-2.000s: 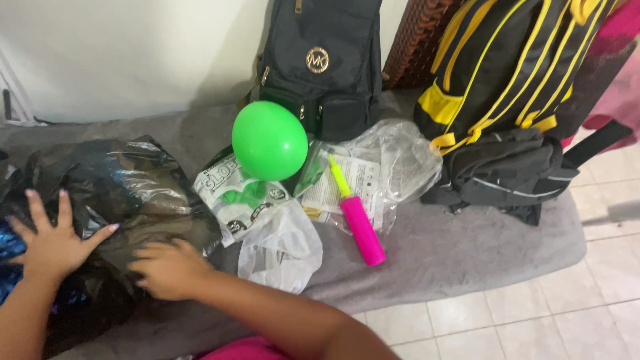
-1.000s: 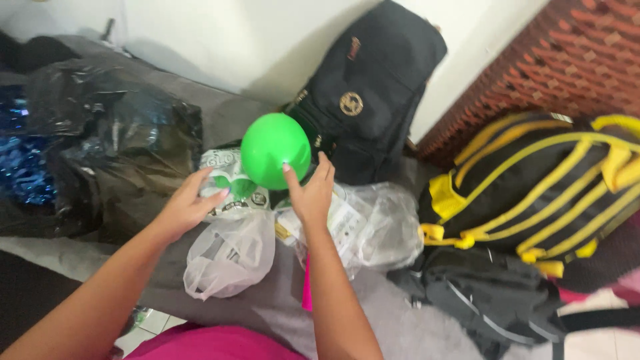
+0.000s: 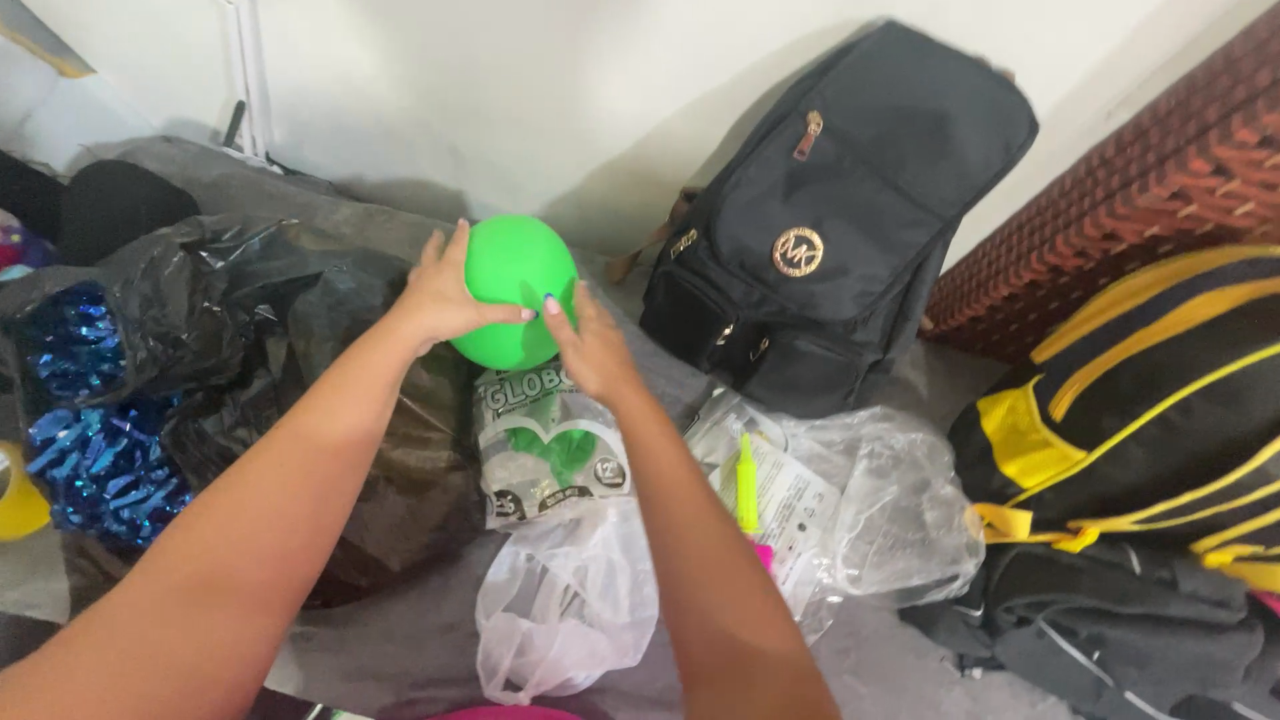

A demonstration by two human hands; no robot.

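An inflated green balloon (image 3: pixel 515 262) is held between my two hands, above a printed plastic balloon packet (image 3: pixel 550 450) with green balloons inside. My left hand (image 3: pixel 440 290) grips its left side, thumb across the front. My right hand (image 3: pixel 590 340) is on its right side, with the thumb near the tip of the left thumb. A crumpled white plastic bag (image 3: pixel 570 600) lies just below the packet. Partly hidden behind my right forearm is a balloon hand pump (image 3: pixel 747 490) with a yellow nozzle; only a bit of its pink body shows.
A black backpack (image 3: pixel 850 210) leans on the wall at the back. Right of it are a brown woven screen (image 3: pixel 1120 170) and a black-and-yellow backpack (image 3: pixel 1150 430). Clear plastic packaging (image 3: pixel 900 510) lies in front. A black plastic bag (image 3: pixel 330 400) with blue metallic tinsel (image 3: pixel 100 450) is at left.
Two seconds ago both hands were on the black plastic bag and the balloon rested by the packet. They then reached the balloon and now hold it from both sides. The view has shifted.
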